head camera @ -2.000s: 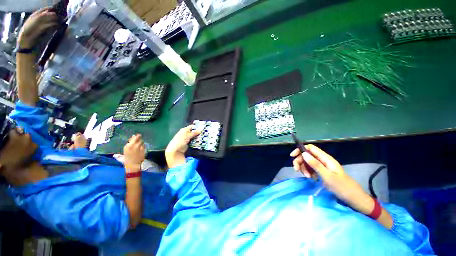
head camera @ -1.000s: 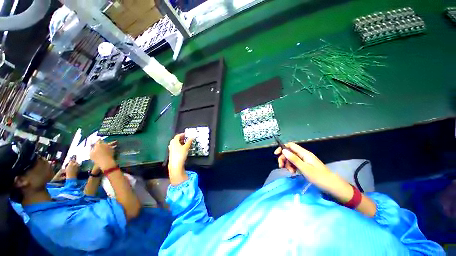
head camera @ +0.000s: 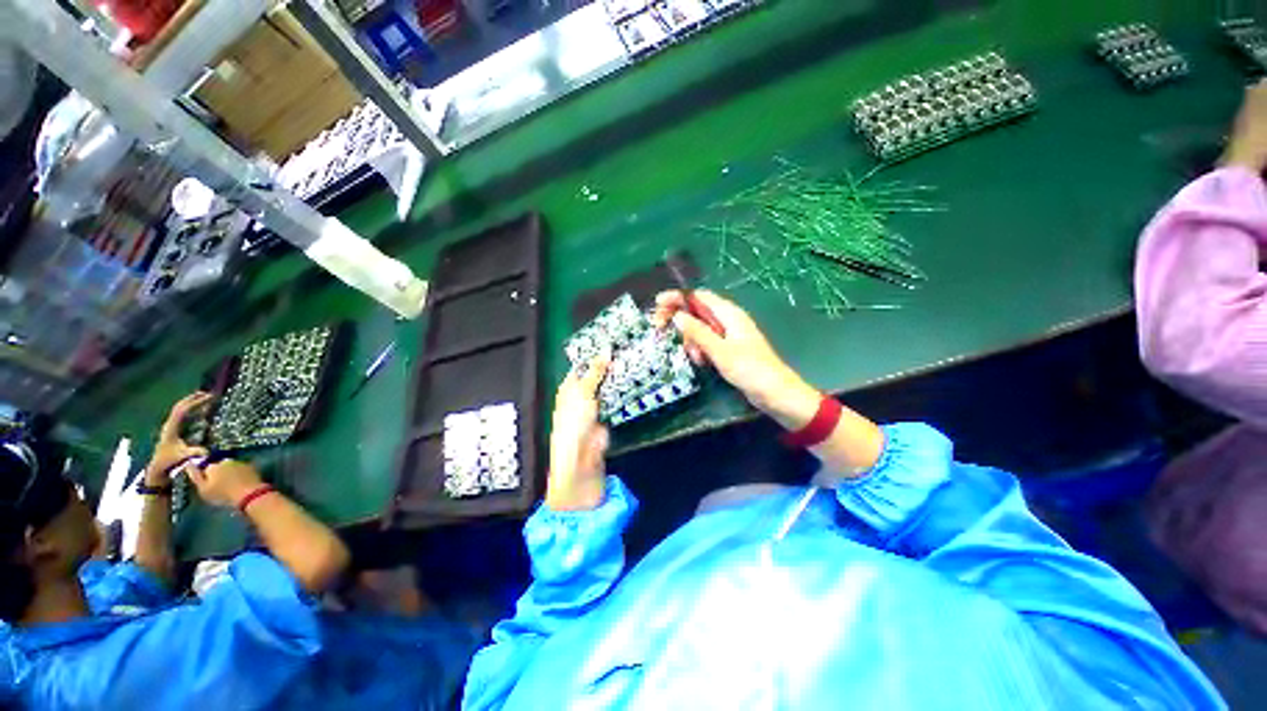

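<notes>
My left hand point(head camera: 581, 431) grips the lower left edge of a green-white circuit board panel point(head camera: 648, 372), which is lifted and tilted near the bench's front edge. My right hand point(head camera: 736, 354) holds red-handled side cutters point(head camera: 705, 314) at the panel's upper right; the jaws are hard to make out. Another board panel point(head camera: 481, 450) lies in the near pocket of the black tray point(head camera: 470, 354), left of my hands. A dark mat point(head camera: 598, 299) shows partly behind the held panel.
A heap of green wires point(head camera: 820, 229) with a dark tool lies beyond my right hand. Stacked board panels point(head camera: 945, 104) stand farther back. A neighbour in blue point(head camera: 153, 625) works at the left beside another loaded tray point(head camera: 278, 382). A pink sleeve point(head camera: 1209, 278) shows at the right.
My left hand has left the panel in the tray and now holds the other panel, lifted off the bench. My right hand has brought the cutters up to it. The view has shifted right.
</notes>
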